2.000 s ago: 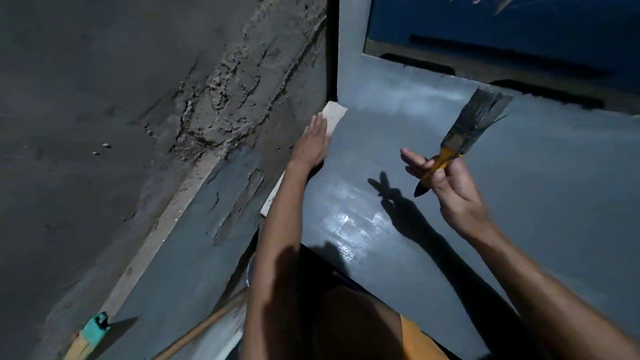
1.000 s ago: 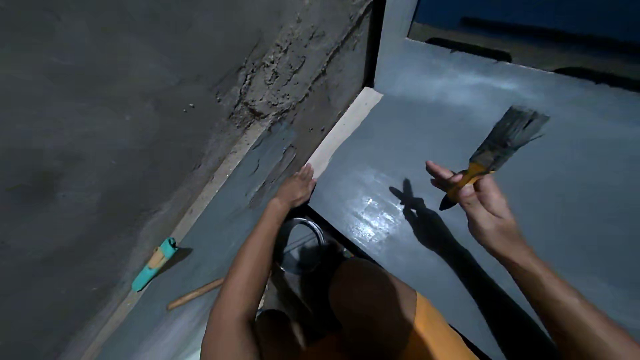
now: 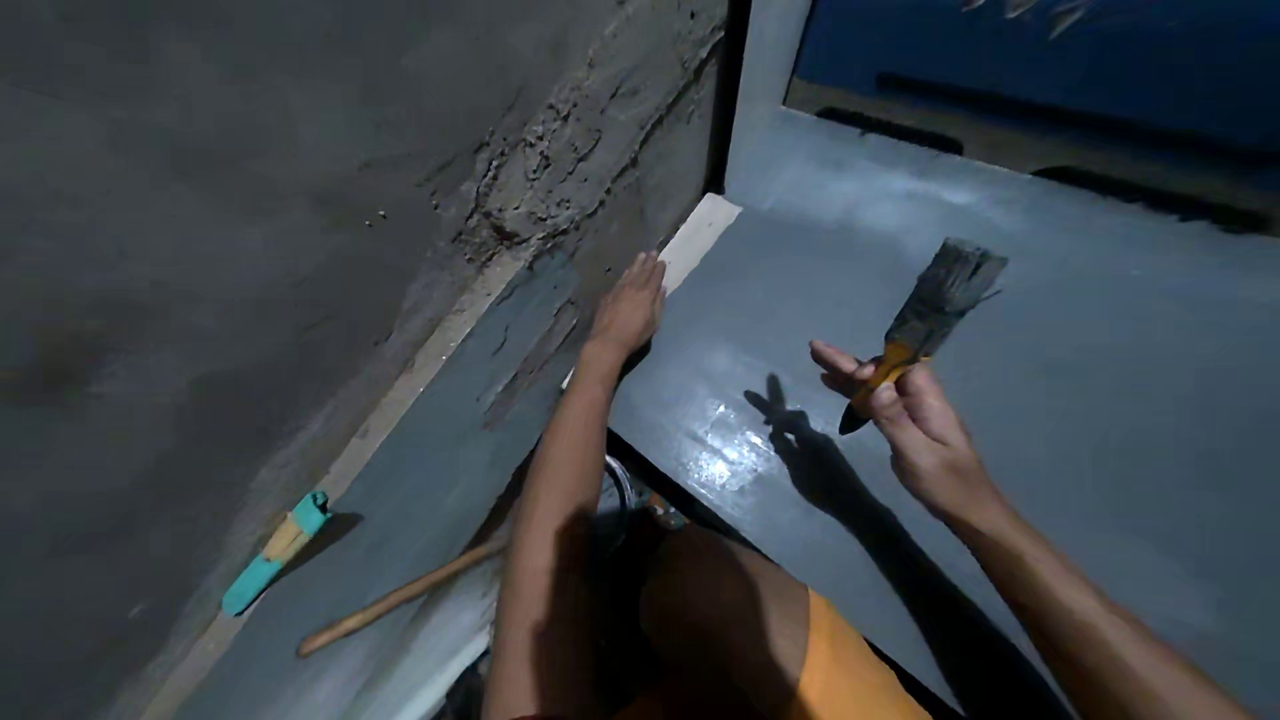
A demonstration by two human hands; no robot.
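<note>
My left hand (image 3: 632,305) lies over a pale flat strip (image 3: 700,240) along the left edge of the grey painted panel (image 3: 800,300). The fingers are on the strip, and its far end shows beyond them. In my right hand (image 3: 915,410) is a paintbrush (image 3: 925,320) with a yellow handle. Its dark, paint-coated bristles point up and away, above the panel. The hand's shadow falls on the panel beside a wet-looking shine.
A rough grey wall (image 3: 250,200) with crumbled plaster runs along the left. A teal and tan object (image 3: 278,552) rests on its ledge, near a wooden stick (image 3: 400,598). A round container rim (image 3: 620,490) shows beside my knee. A blue surface (image 3: 1040,70) is at the top right.
My left hand has moved up along the strip since one second ago, when it was at the near part. My right hand still holds the brush.
</note>
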